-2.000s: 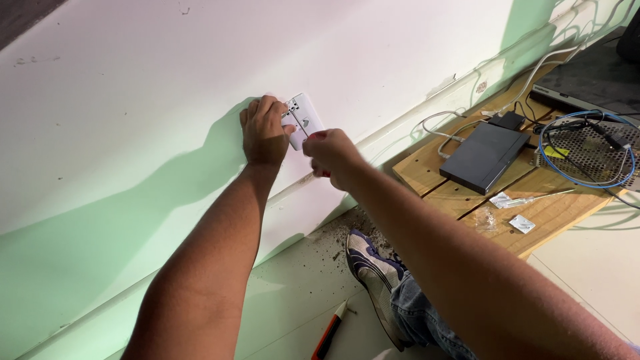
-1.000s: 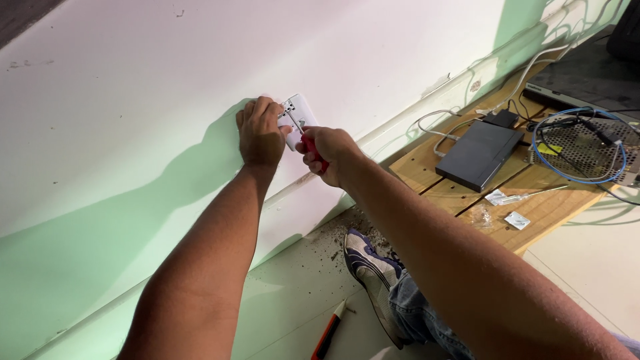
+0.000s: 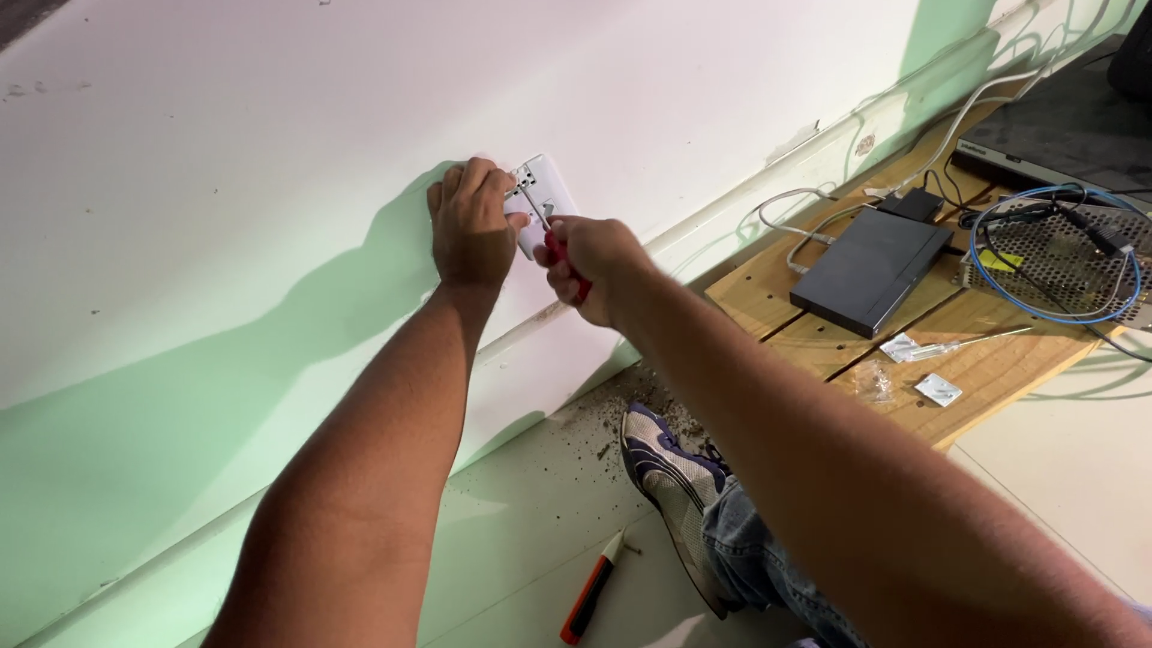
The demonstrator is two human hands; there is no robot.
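Note:
A white wall outlet plate [image 3: 560,191] sits tilted against the wall, with a row of dark slots near its upper part. My left hand [image 3: 474,220] rests against the plate's left side, thumb and fingertips touching it; whether it grips the plate I cannot tell. My right hand [image 3: 594,265] is closed around the red handle of a screwdriver [image 3: 567,261]. The screwdriver's thin metal shaft points up and left over the plate, its tip near the slots beside my left fingertips. Part of the plate is hidden behind both hands.
A wooden slatted bench [image 3: 774,283] at the right holds a dark flat box [image 3: 871,270], a perforated metal power supply [image 3: 1062,261], coiled cables, a clear-handled screwdriver [image 3: 936,351] and small white pieces. An orange-and-black pen-shaped tester [image 3: 592,589] lies on the floor near a shoe [image 3: 670,477] and scattered debris.
My right hand has turned about the screwdriver, and more of the red handle shows than in the earliest frame. My left hand remains at the plate.

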